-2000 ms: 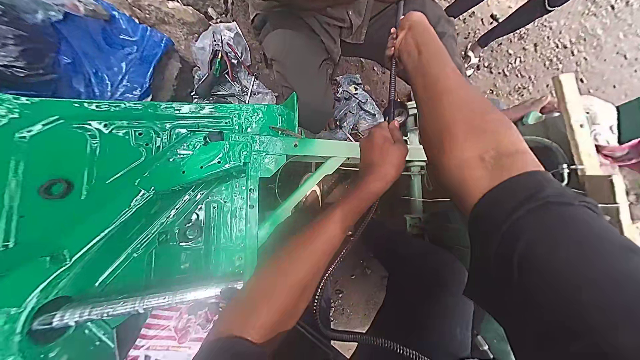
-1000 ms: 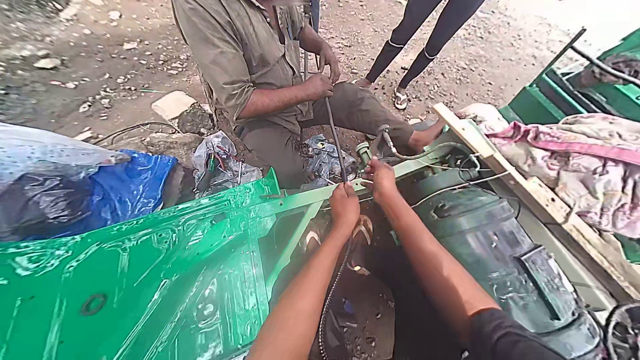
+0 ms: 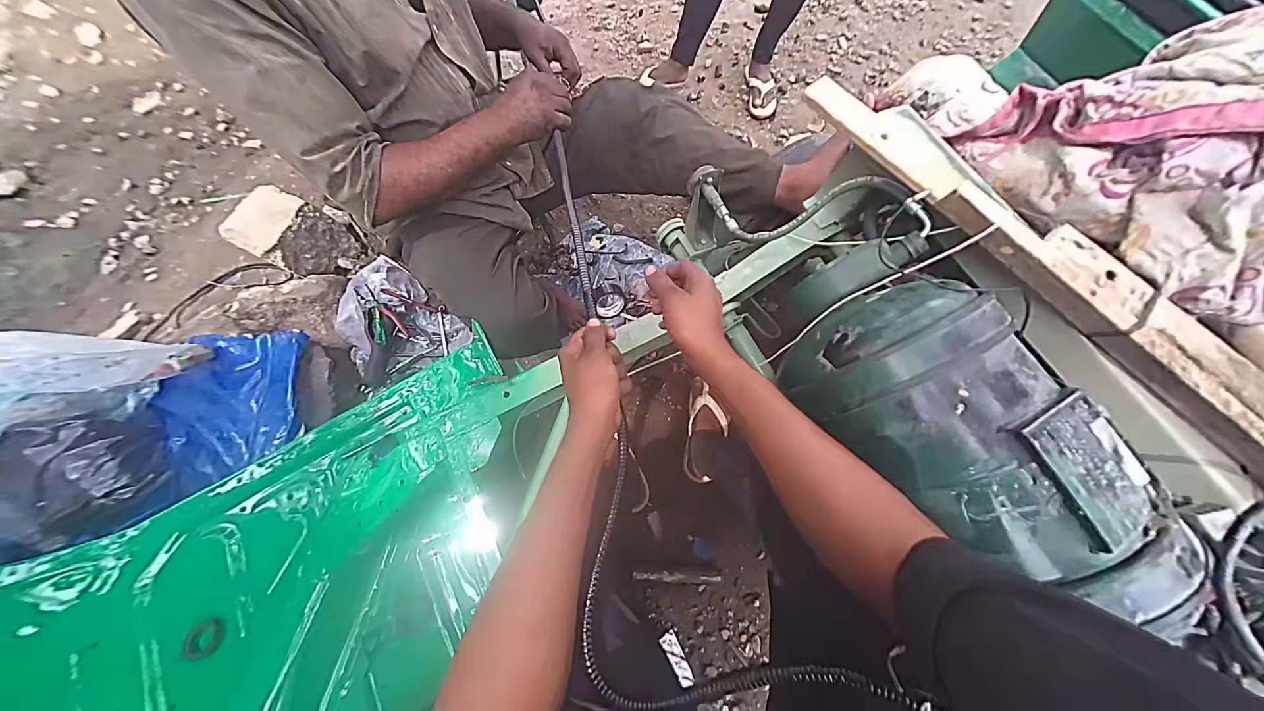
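Observation:
My left hand (image 3: 592, 373) is closed around a dark ribbed cable conduit (image 3: 576, 222) beside a pale green metal bar (image 3: 652, 336). Below that hand the conduit hangs down, then curls right toward my sleeve. Its upper part runs up to the two hands of a person (image 3: 538, 94) seated across from me, who grips it. My right hand (image 3: 688, 304) is over the same bar, thumb and forefinger near each other, with nothing visible between them. A glossy green metal panel (image 3: 326, 513) lies to the left of my left forearm.
A dark green tank-like housing (image 3: 968, 425) and a wooden plank (image 3: 1047, 247) are on the right, with patterned cloth (image 3: 1136, 148) behind. Plastic bags (image 3: 227, 405) lie at left, and a clear bag of tools (image 3: 395, 321) beside the rocks. Another person's sandalled feet (image 3: 760, 94) stand beyond.
Two seconds ago my right hand was high on the conduit; now it is off it, lower, above the bar. My left hand stays on the conduit. The view has shifted considerably.

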